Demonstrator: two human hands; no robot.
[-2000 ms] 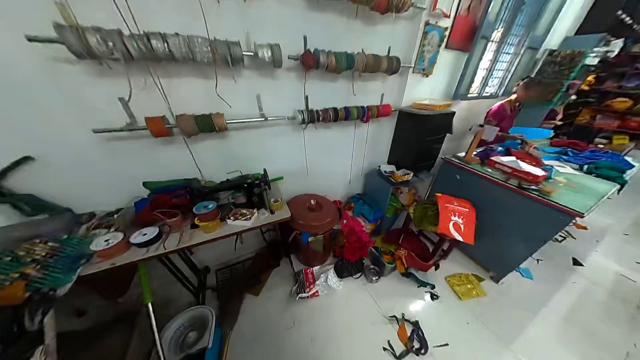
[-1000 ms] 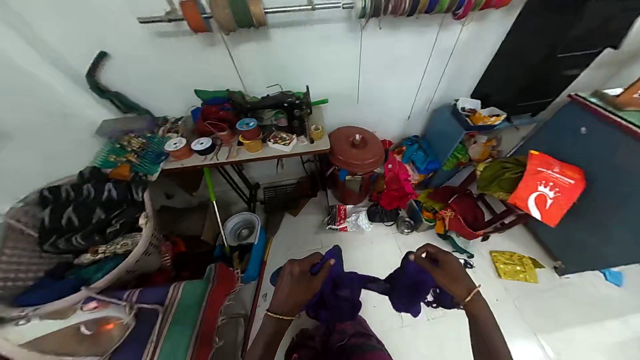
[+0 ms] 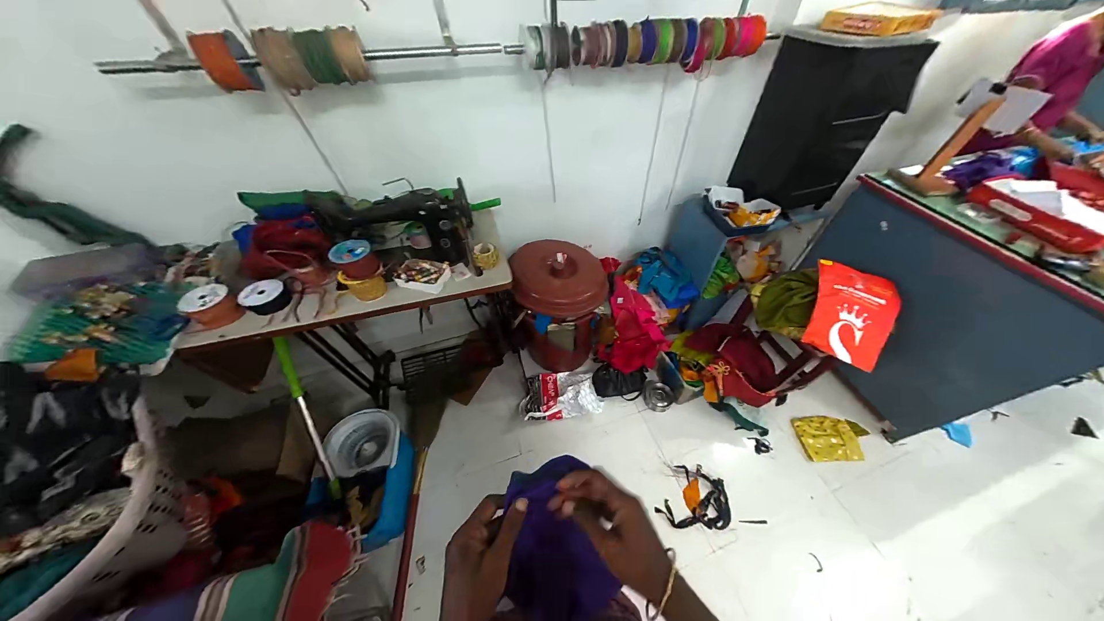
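A piece of purple cloth (image 3: 552, 543) is held up between both hands at the bottom middle of the head view. My left hand (image 3: 485, 552) grips its left side, with the thumb lying along the front of the fabric. My right hand (image 3: 608, 526) pinches the cloth near its upper right edge between thumb and fingers, and a thin bangle circles that wrist. The lower part of the cloth runs down toward my lap, where its end is hidden.
A sewing machine (image 3: 414, 220) and thread spools stand on a table (image 3: 319, 321) ahead. A laundry basket (image 3: 142, 517) and blue tub (image 3: 392, 496) are at left. A lidded brown bin (image 3: 561, 280), fabric bags and scraps (image 3: 703, 500) lie beyond. Right, a person (image 3: 1056, 65) works behind a counter (image 3: 966, 319).
One second ago my hands were farther apart with the purple cloth bunched between them; now they are close together and the cloth is spread flatter. The view has shifted.
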